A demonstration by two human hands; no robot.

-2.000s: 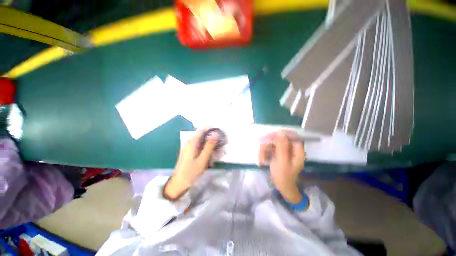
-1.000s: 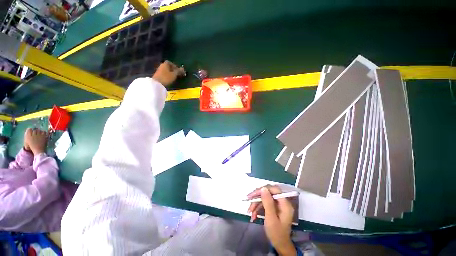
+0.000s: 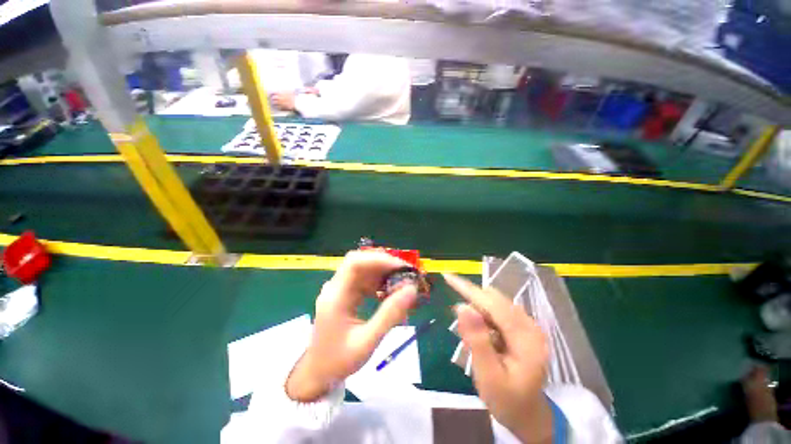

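Observation:
My left hand (image 3: 347,325) is raised over the bench and holds a dark round unit (image 3: 402,279) between thumb and fingers. My right hand (image 3: 512,355) is raised just right of it, index finger pointing toward the unit but apart from it. Whether the slim tool is still in my right hand is too blurred to tell. The red parts bin (image 3: 411,256) is mostly hidden behind my left hand and the unit. A single adhesive sheet with a grey-brown block (image 3: 462,427) lies at the near edge, partly covered by my sleeves.
White papers (image 3: 269,354) and a blue pen (image 3: 405,345) lie below my hands. Fanned adhesive strips (image 3: 568,325) lie right. A black compartment tray (image 3: 260,201) and small dark item (image 3: 365,244) are ahead. A yellow post (image 3: 169,195) stands left. People's hands show at right and across.
My left hand has come back from the belt beside the tray and now holds a round unit. My right hand has risen off the sheet. The view has tilted up.

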